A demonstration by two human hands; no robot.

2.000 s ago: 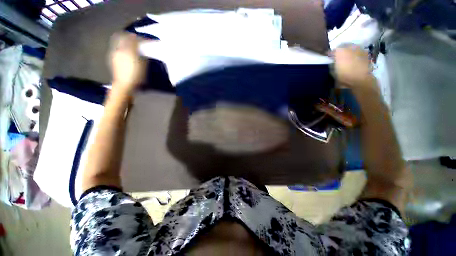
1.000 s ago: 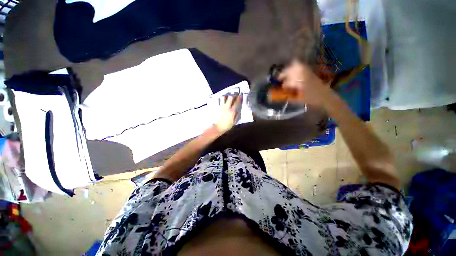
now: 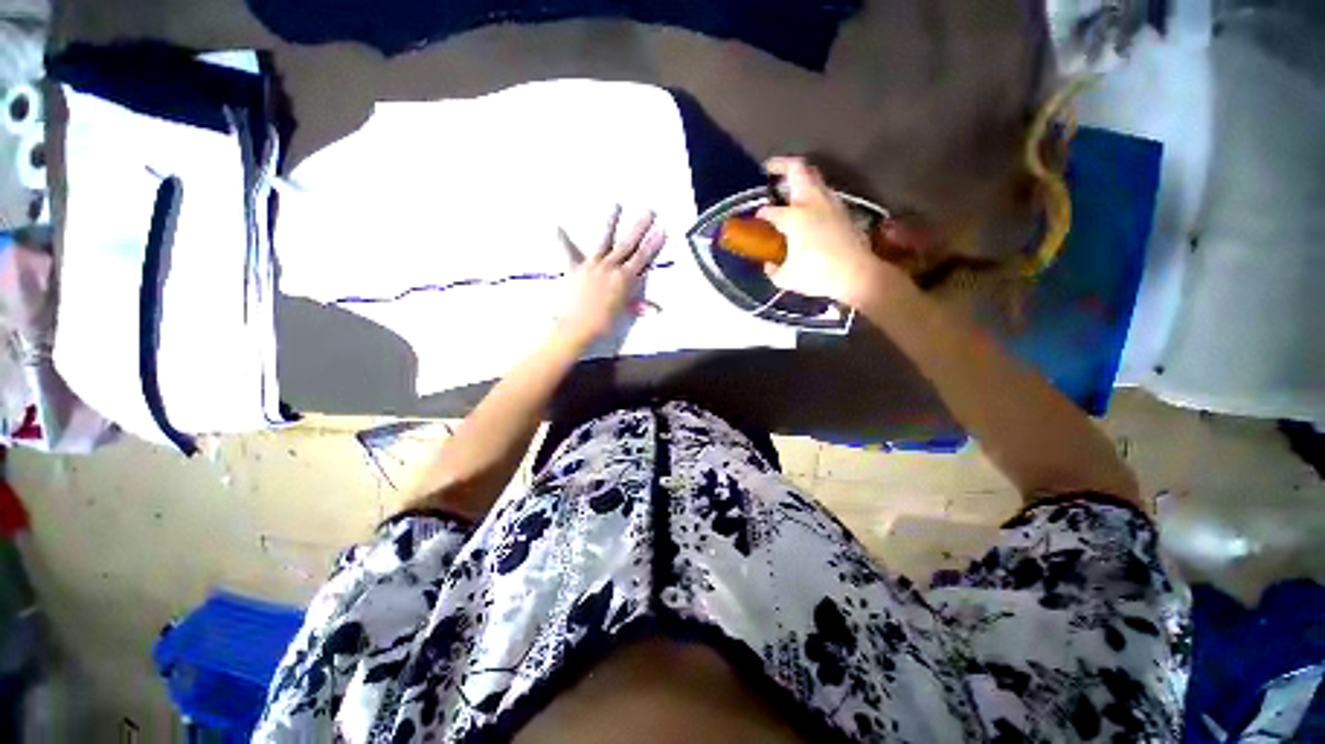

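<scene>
A white garment panel [image 3: 494, 182] with a thin dark seam line and a navy part at its right end lies flat in front of me. My left hand [image 3: 608, 284] rests on it with fingers spread, beside the seam line. My right hand [image 3: 821, 240] grips the orange-brown handle of the steam iron [image 3: 744, 276]. The iron's pointed tip faces left and lies over the panel's right end, a little right of my left hand. The soleplate's underside is hidden.
A stack of white panels with dark strips [image 3: 109, 276] lies at the left table edge. Navy pieces [image 3: 581, 18] lie at the far side. The yellow-tan hose [image 3: 1052, 182] runs from the iron past a blue sheet [image 3: 1090, 276] at right. A blue crate [image 3: 233, 654] stands on the floor.
Both hands were raised at a panel; now the white panel lies flat. My right hand has taken the iron and brought it onto the panel's right end. My left hand has moved slightly left.
</scene>
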